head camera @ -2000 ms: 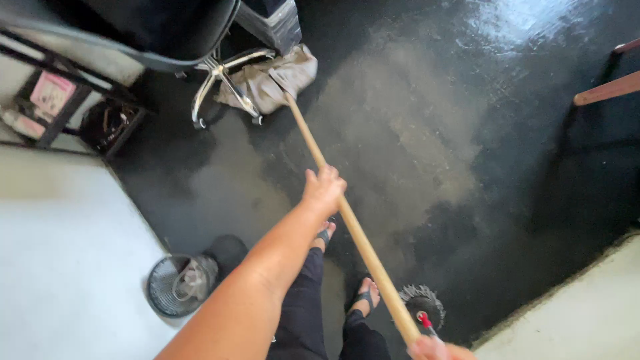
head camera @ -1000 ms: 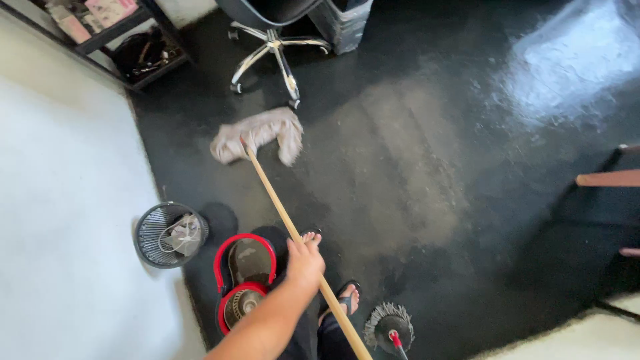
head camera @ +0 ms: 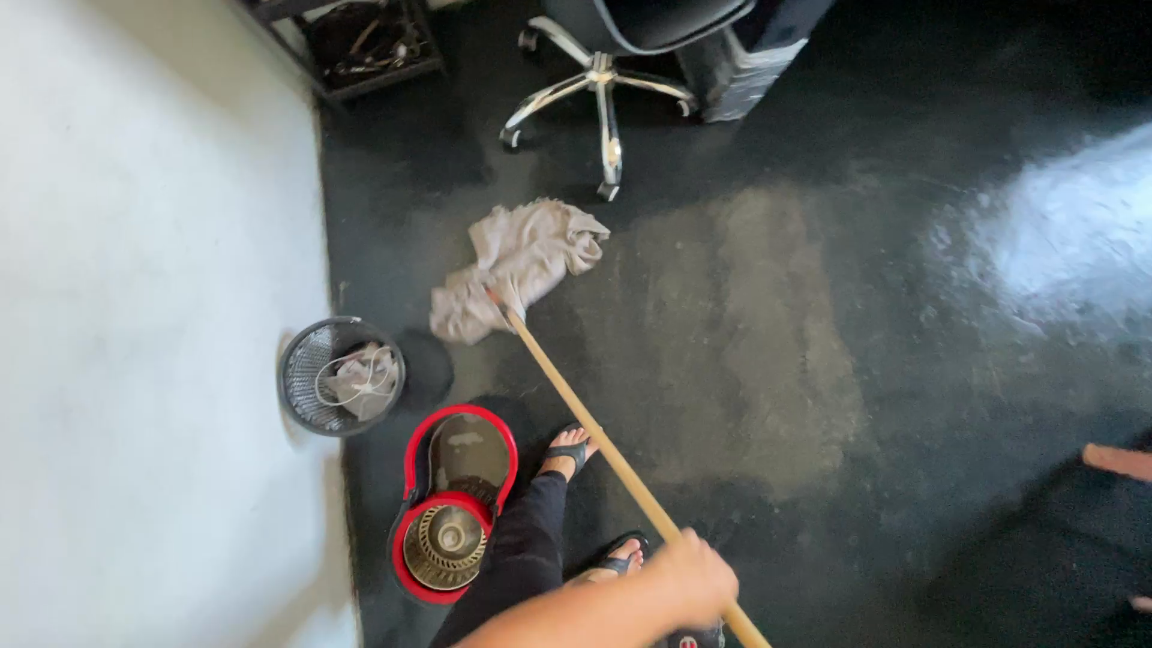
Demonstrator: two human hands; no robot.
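My left hand [head camera: 691, 576] is closed around a long wooden pole [head camera: 589, 423], which slants up and left from the lower edge. At the pole's far end a crumpled greyish-beige cloth [head camera: 540, 247] lies on the dark floor, a short way in front of the chair's wheeled base. A small reddish part shows where pole and cloth meet. My right hand is outside the view, as is the near end of the pole. Beside my feet stands a red-rimmed spin-mop bucket [head camera: 511, 450] with murky water and a wringer basket [head camera: 447, 540].
A black mesh wastebasket [head camera: 290, 387] holding crumpled litter stands by the white wall [head camera: 162, 270]. Ahead are a swivel chair [head camera: 601, 74], a dark shelf unit [head camera: 387, 85] and a plastic-wrapped object [head camera: 751, 76]. A wooden leg [head camera: 1116, 461] shows at right.
The cloth has come away from the chair base, where it lay two seconds ago. My right hand, seen then at the pole's lower part, has left the view. The view has shifted.
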